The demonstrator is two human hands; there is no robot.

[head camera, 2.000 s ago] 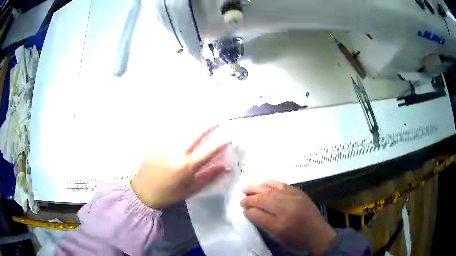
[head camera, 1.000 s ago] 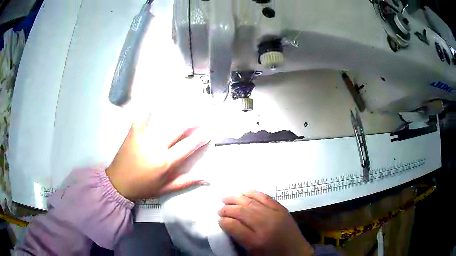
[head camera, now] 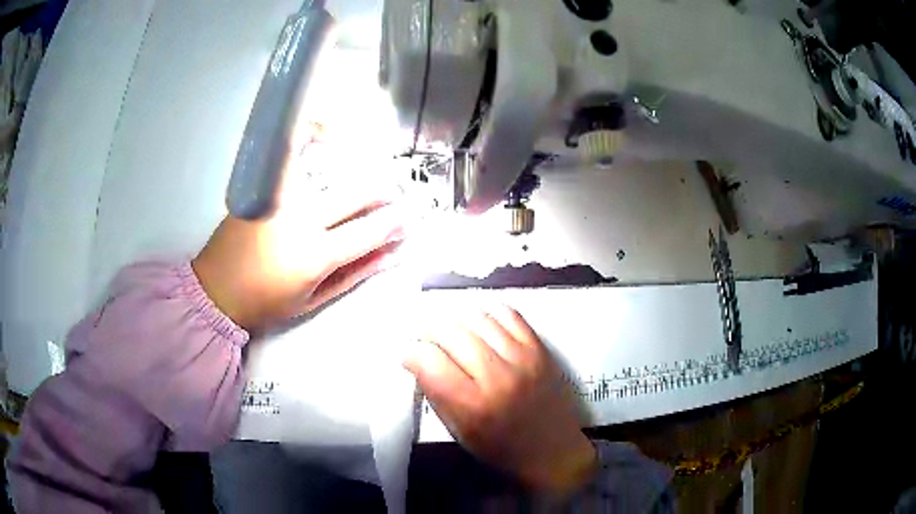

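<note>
A white fabric piece runs from the glare below the needle area over the table's front edge; its upper outline is lost in bright light. My left hand lies flat, palm down, left of the presser foot area, fingers apart and tips washed out by glare. My right hand is at the piece's right side near the front edge, fingers bent onto it. The sewing machine head is above my hands. The presser foot and needle are partly lost in glare.
A long grey bar stands just above my left hand. Silver snips and a dark stick-like tool lie right. A dark ragged patch is beyond my right hand. A yellow frame is below right.
Both hands have moved forward toward the needle area, with the white piece between them. More of the machine head shows as the view has shifted. My left hand has gone from raised to flat.
</note>
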